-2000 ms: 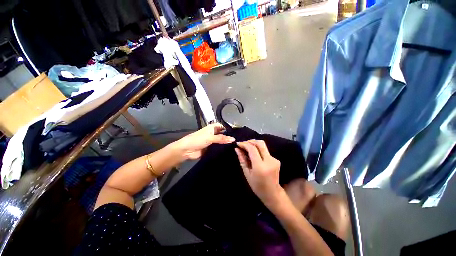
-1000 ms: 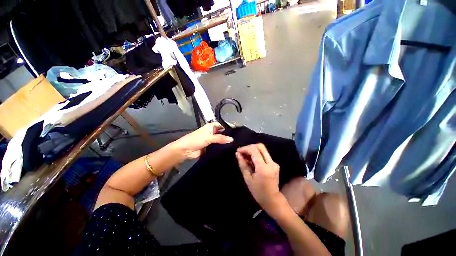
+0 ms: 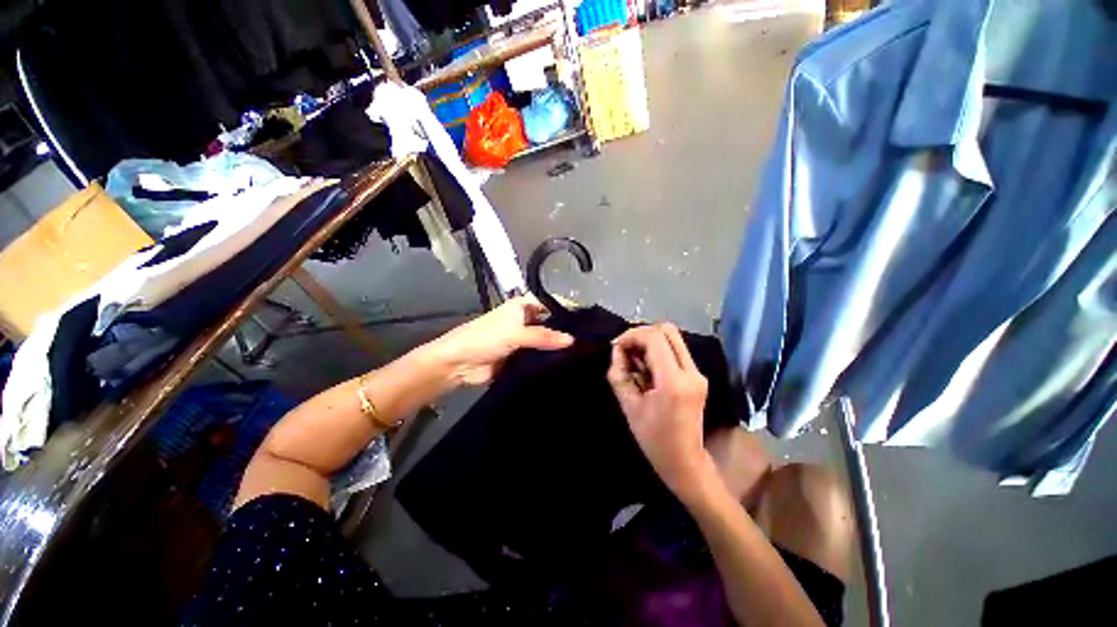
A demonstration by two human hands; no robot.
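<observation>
A black garment (image 3: 527, 453) lies over my lap, with the curved hook of a black hanger (image 3: 561, 263) sticking out at its top. My left hand (image 3: 508, 343) grips the garment's top edge near the hook, thumb on the cloth. My right hand (image 3: 661, 392) is just to the right, over the cloth, with fingertips pinched together. Whether something small is between the right fingertips cannot be told. The garment's details are too dark to see.
A light blue shirt (image 3: 906, 245) hangs at the right, close to my right hand, above a slim metal bar (image 3: 867, 527). At the left, a worn table (image 3: 233, 312) bears piled garments and a cardboard box (image 3: 74, 251). Red and blue bags (image 3: 494, 131) sit on a far shelf.
My right hand has moved from beside the left fingertips, first slightly down, then right and up, away from them. My left hand has stayed nearly still on the garment.
</observation>
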